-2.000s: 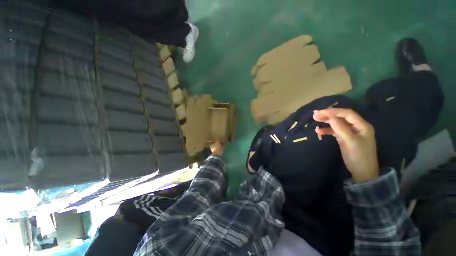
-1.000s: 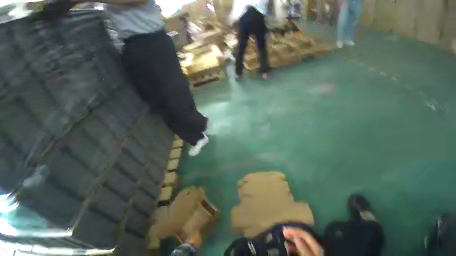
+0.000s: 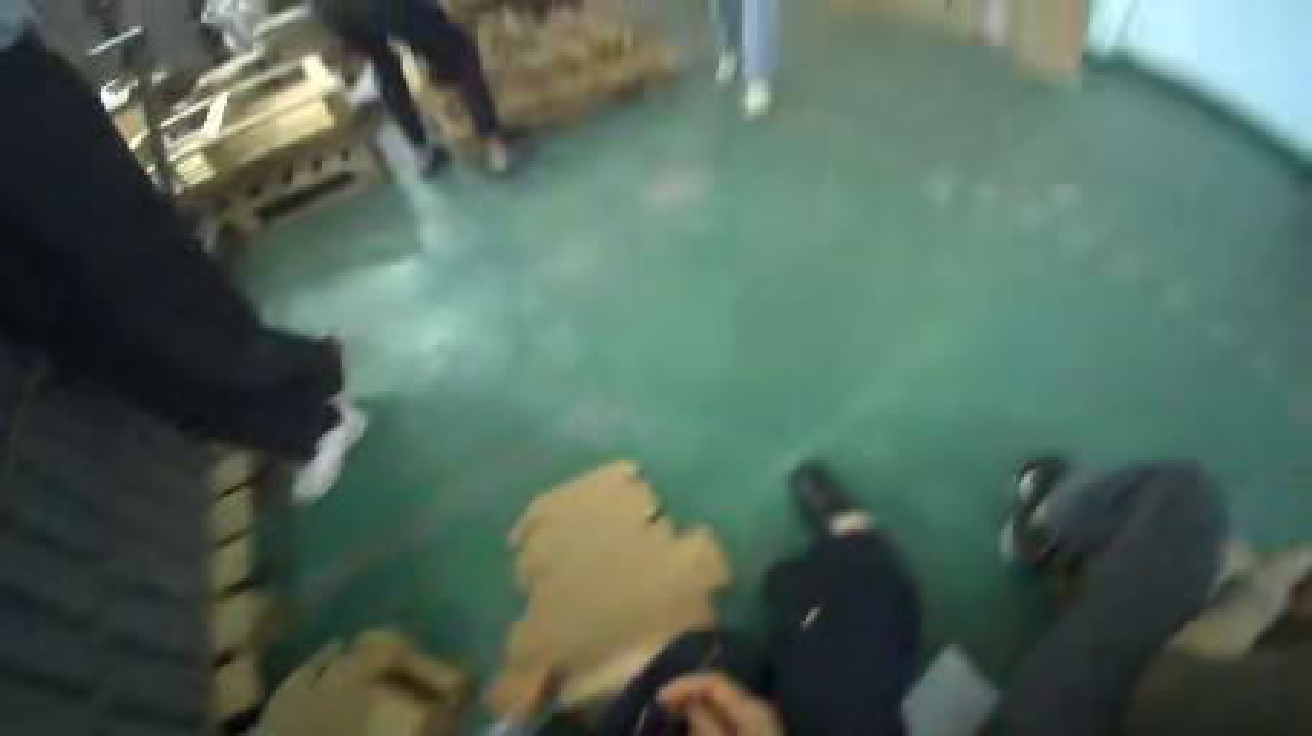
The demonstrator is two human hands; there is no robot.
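A stack of tan notched blanks [image 3: 612, 568] lies on the green floor in front of my legs. My left hand [image 3: 533, 693] is small and blurred at the stack's lower edge; whether it grips a blank is unclear. My right hand [image 3: 717, 705] is over my dark-clothed lap, cut off by the bottom edge and blurred, so its hold cannot be told. Tan part-formed boxes [image 3: 367, 690] lie left of the stack, partly cut off by the bottom edge.
Dark grey goods [image 3: 101, 561] on a wooden pallet [image 3: 235, 590] stand at left, beside a person's dark-trousered leg [image 3: 158, 316]. A seated person's grey-trousered leg [image 3: 1137, 561] is at right, near a pale sheet [image 3: 950, 697]. Other people and pallets [image 3: 295, 180] stand beyond.
The view has tilted up and swung right, showing more floor and less of the grey goods. My left hand has moved from the part-formed boxes to the blank stack.
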